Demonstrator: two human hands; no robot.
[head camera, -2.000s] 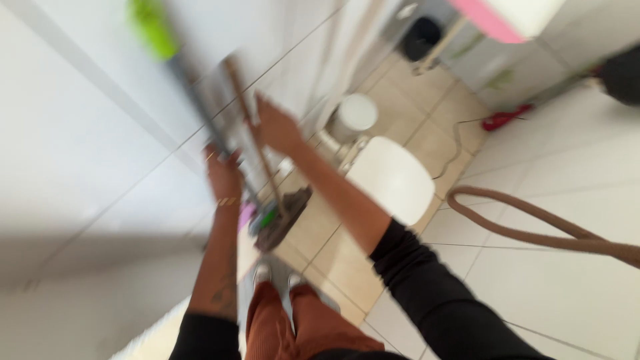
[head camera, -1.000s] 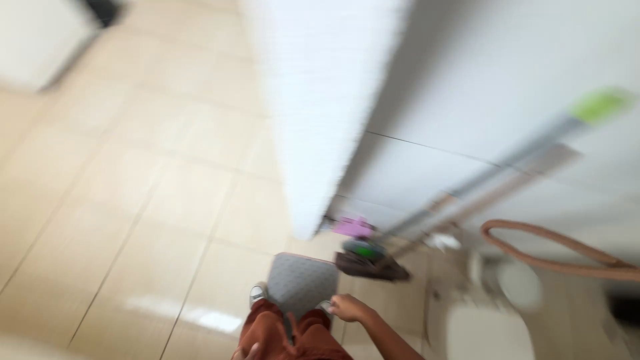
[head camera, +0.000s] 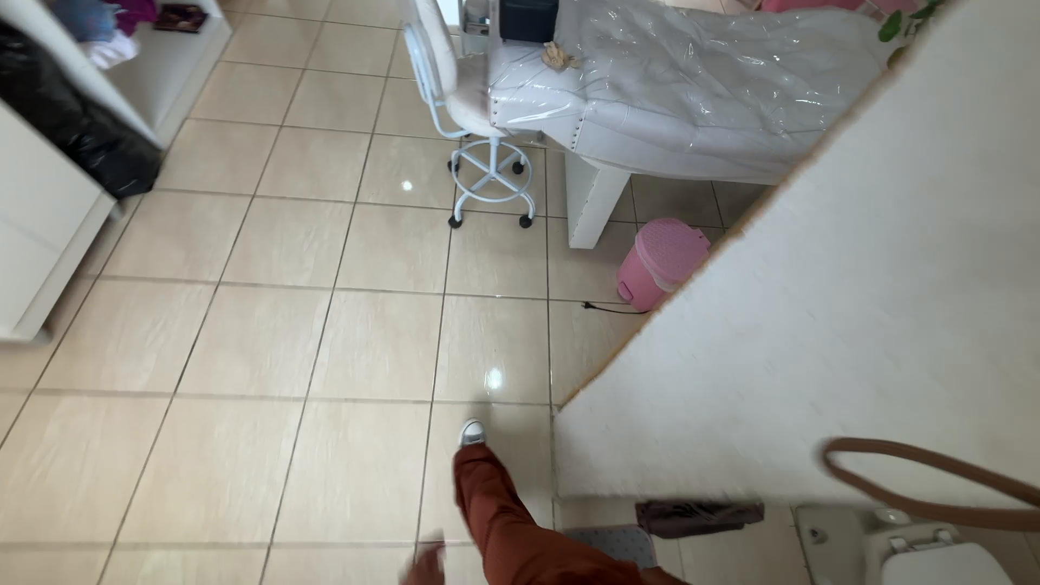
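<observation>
At the bottom edge, left of my rust-coloured trouser leg (head camera: 508, 512), a blurred part of my left hand (head camera: 426, 562) shows; whether it holds anything is unclear. My right hand is out of view. My foot in a grey-and-white shoe (head camera: 472, 432) is on the beige tile floor (head camera: 366, 349). Right of the leg lies a grey mat (head camera: 613, 544), with a dark cloth (head camera: 699, 517) beside it near the foot of the white wall (head camera: 812, 325).
A white wheeled stool (head camera: 492, 171) stands by a plastic-covered treatment bed (head camera: 691, 97). A pink pedal bin (head camera: 662, 256) and a plug cord (head camera: 613, 309) are by the wall edge. White cabinets (head camera: 49, 236) stand left; a toilet (head camera: 942, 561) is at lower right.
The view has swung from the toilet area to the larger room. Two seconds ago both my hands were on long handles by the wall; one second ago the handles leaned there, out of my hands.
</observation>
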